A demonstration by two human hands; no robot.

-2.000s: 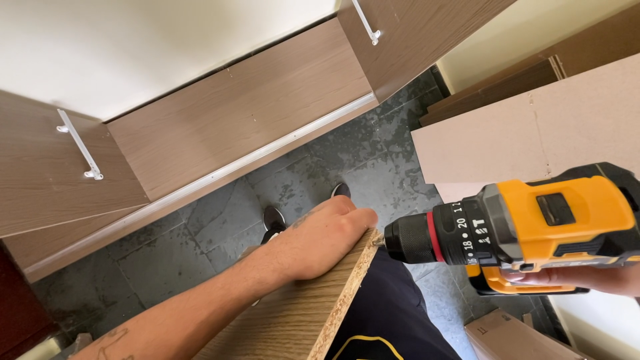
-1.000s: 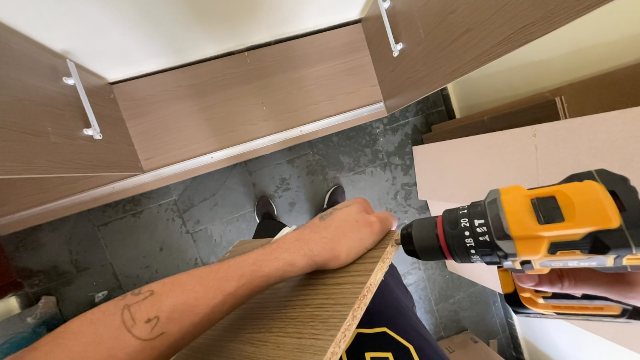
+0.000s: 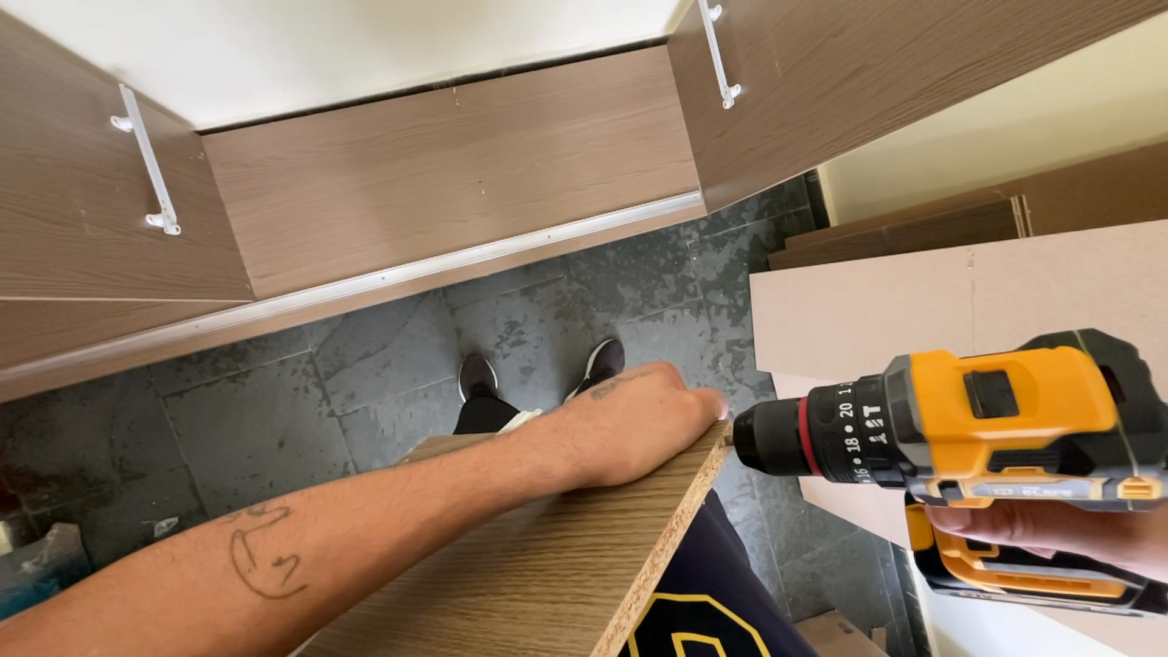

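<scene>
My left hand [image 3: 639, 424] grips the corner of a wood-grain chipboard panel [image 3: 511, 566], its thumb by the raw edge and its other fingers hidden. At the right, my right hand [image 3: 1049, 534] is closed around the handle of a yellow and black cordless drill [image 3: 1013, 420]. The drill's chuck [image 3: 771, 438] points left, and its short bit [image 3: 728, 440] meets the chipboard edge just beside my left thumb. How deep the bit sits cannot be told.
Ahead stands a wood-grain cabinet carcass [image 3: 456, 173] with white metal brackets [image 3: 151, 160] on its side panels and a pale rail [image 3: 456, 265] along its front. Pale boards [image 3: 867, 319] lie at the right. My shoes [image 3: 477, 376] stand on dark floor tiles [image 3: 383, 356].
The view has shifted slightly. The drill's bit stays at the chipboard edge, and my left hand keeps its hold on the panel's corner.
</scene>
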